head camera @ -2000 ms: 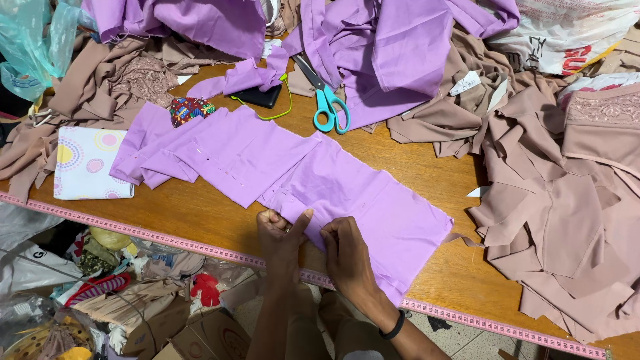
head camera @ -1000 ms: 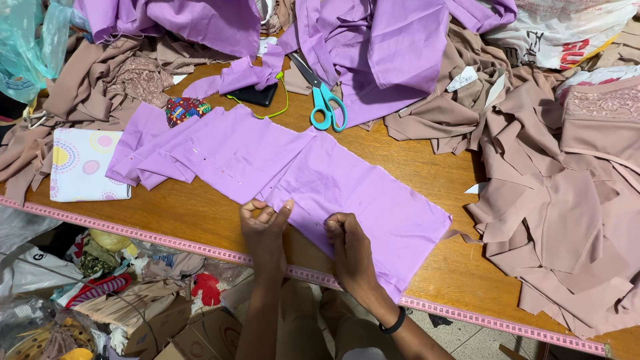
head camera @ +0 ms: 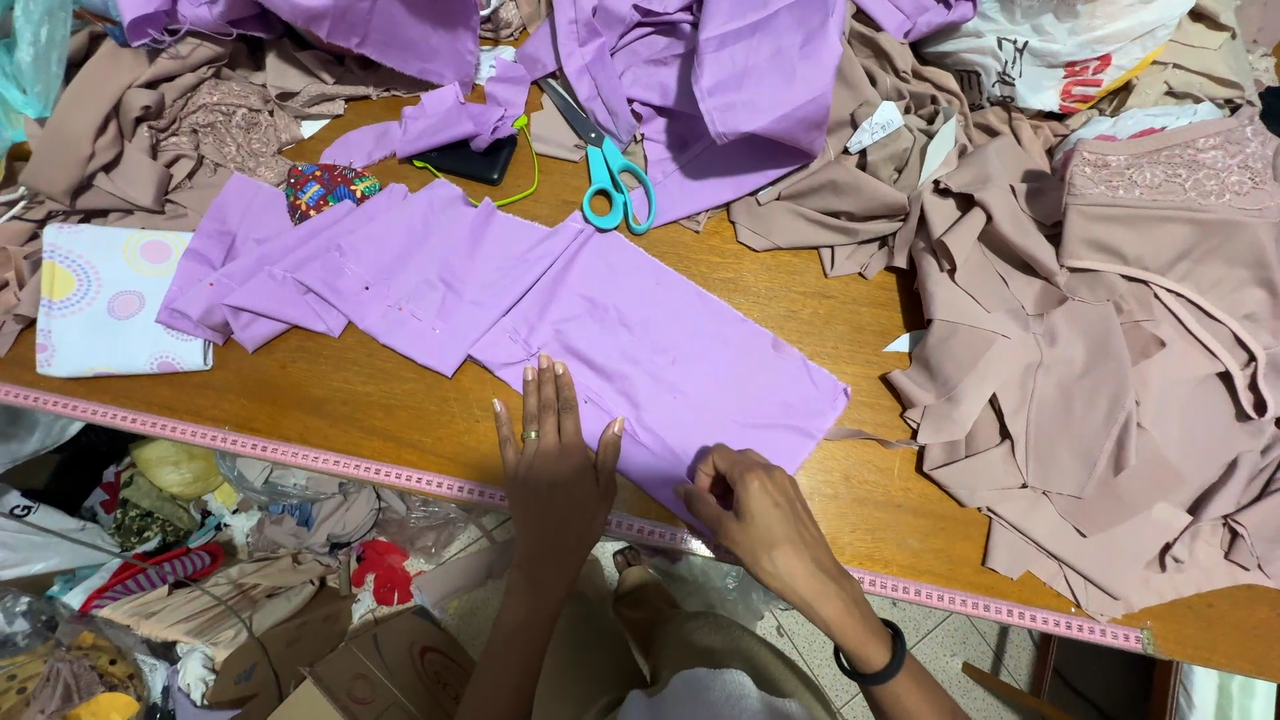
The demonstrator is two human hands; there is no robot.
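Note:
A long purple cloth with several pins in it lies folded across the wooden table. My left hand rests flat with fingers spread on the cloth's near edge and the tabletop. To its right, my right hand has its fingers curled at the same edge; whether they pinch the fabric is hidden. Beyond the cloth are turquoise-handled scissors, a patterned pincushion with pins, and a black phone-like object with a green cord. A folded printed cloth lies at the left.
A pink measuring tape runs along the table's near edge. Beige garment pieces pile up on the right, with more beige fabric at the back left. Purple fabric and a plastic bag lie at the back. Scraps and a cardboard box stand below.
My left hand has opened from bent fingers near the cloth's edge to a flat, spread palm. My right hand stays by the near edge, a little closer to the tape.

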